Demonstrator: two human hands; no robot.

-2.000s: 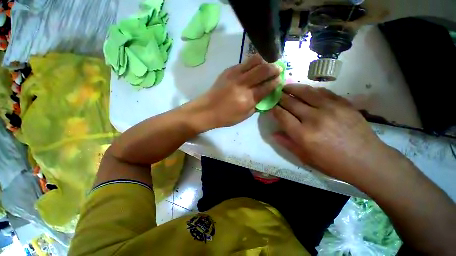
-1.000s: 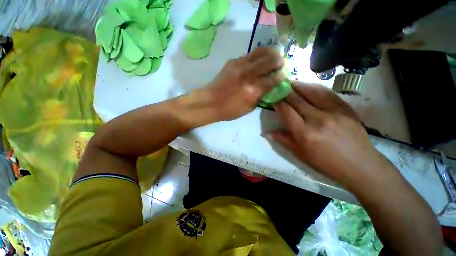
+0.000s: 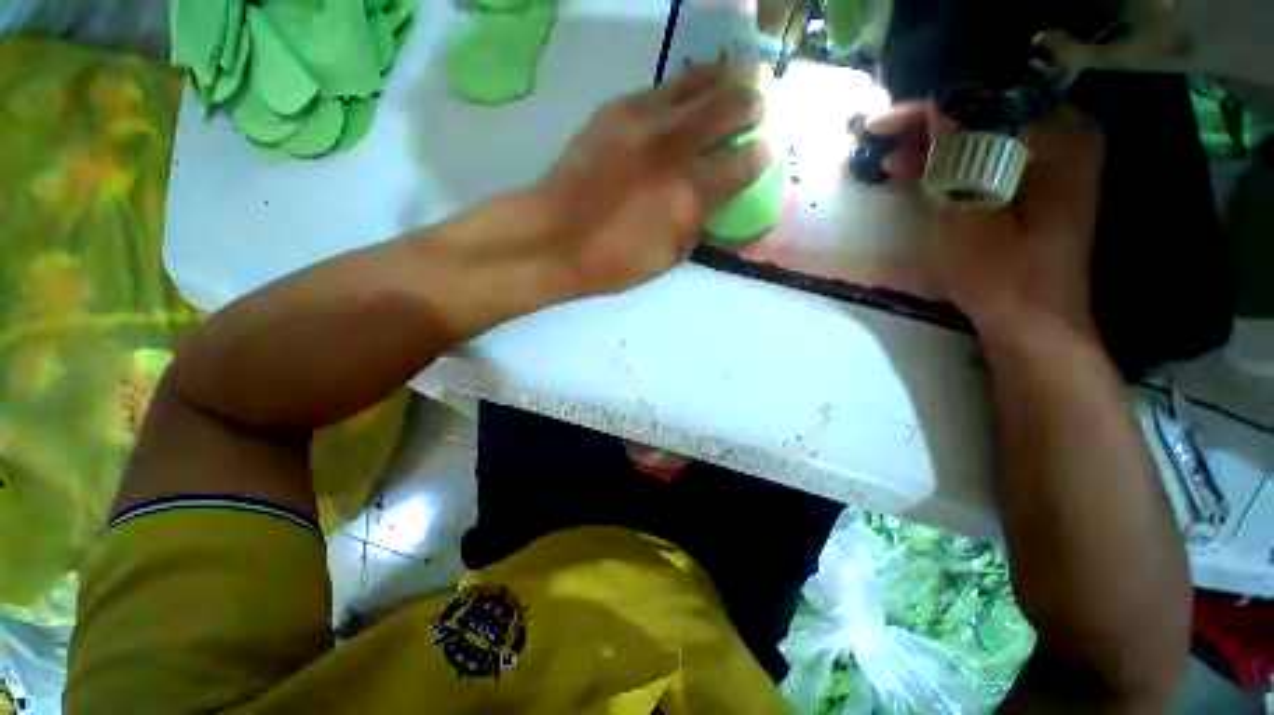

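My left hand (image 3: 650, 182) holds a small rounded green fabric piece (image 3: 745, 203) on the bed in front of the lit needle area; the piece's lower end shows below the fingers. My right hand (image 3: 1027, 210) is at the right of the needle area, partly behind the pale ridged knob (image 3: 975, 168) and the dark machine head. Its fingertips are near a small dark part beside the bright light; whether they grip it I cannot tell. A heap of cut green pieces (image 3: 301, 70) and a few separate ones (image 3: 499, 53) lie on the white table (image 3: 587, 356).
A black pad or cover (image 3: 1153, 224) stands right of my right hand. A small metal tool (image 3: 1181, 461) lies at the table's right. A clear bag of green pieces (image 3: 908, 615) is below the table edge. A yellow sack (image 3: 84, 293) is at the left.
My right hand has left the green piece and moved right and up, beside the knob. My left hand stays on the piece. The view has shifted, so the table appears further left and up.
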